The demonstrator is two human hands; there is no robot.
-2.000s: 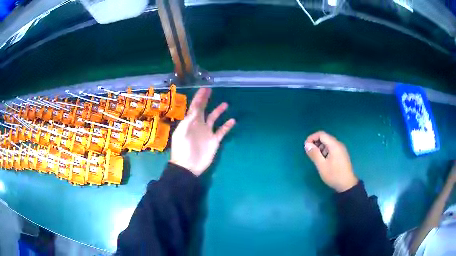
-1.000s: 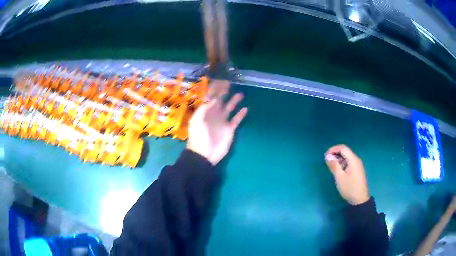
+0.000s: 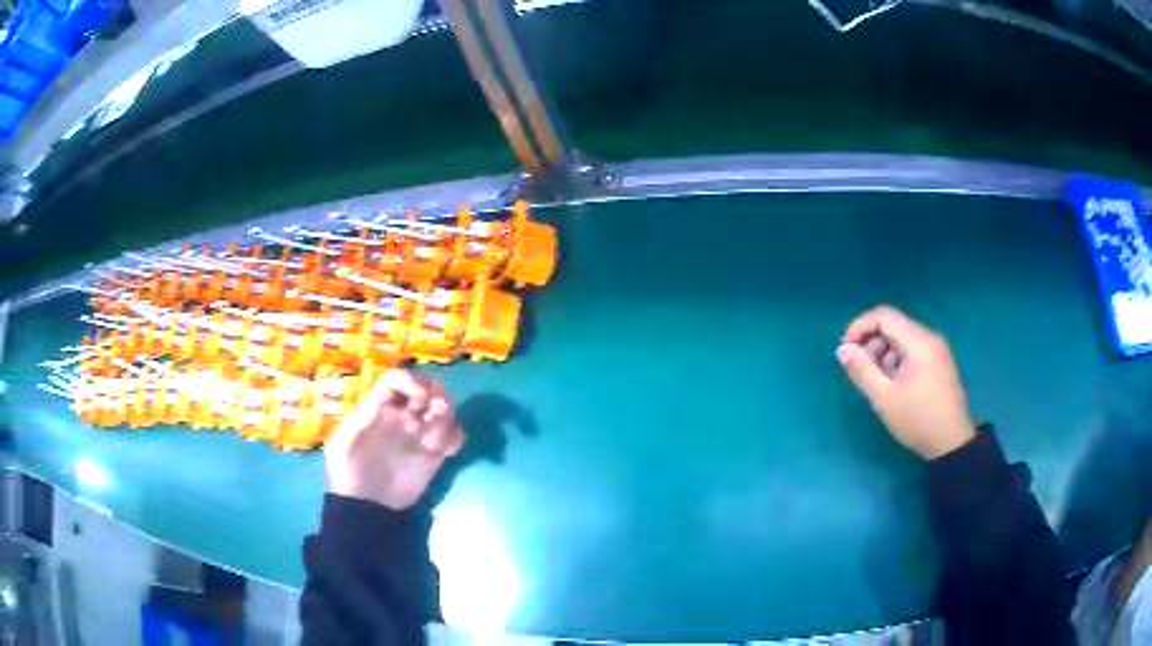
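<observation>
Orange housings (image 3: pixel 490 321) with thin white leads lie in three slanting rows at the left. My left hand (image 3: pixel 402 435) is at the right end of the nearest row, overlapping its last housing in the picture. Its fingers are curled, and whether they touch or hold a housing is hidden. My right hand (image 3: pixel 907 379) is above the green bench at the right, thumb and forefinger tips together and the other fingers curled in. Whether something tiny is inside is too small to tell.
A blue tray (image 3: pixel 1105 240) with small white parts is at the right edge. A metal rail (image 3: pixel 783 174) and an upright post (image 3: pixel 508 88) bound the far side of the green bench (image 3: pixel 682 505). A white bin (image 3: pixel 341 28) hangs beyond. Part of a person in light clothing shows at bottom right.
My left hand has moved from the right ends of the far rows to the near row, and its spread fingers have curled. My right hand keeps its pinched shape. The camera view has shifted.
</observation>
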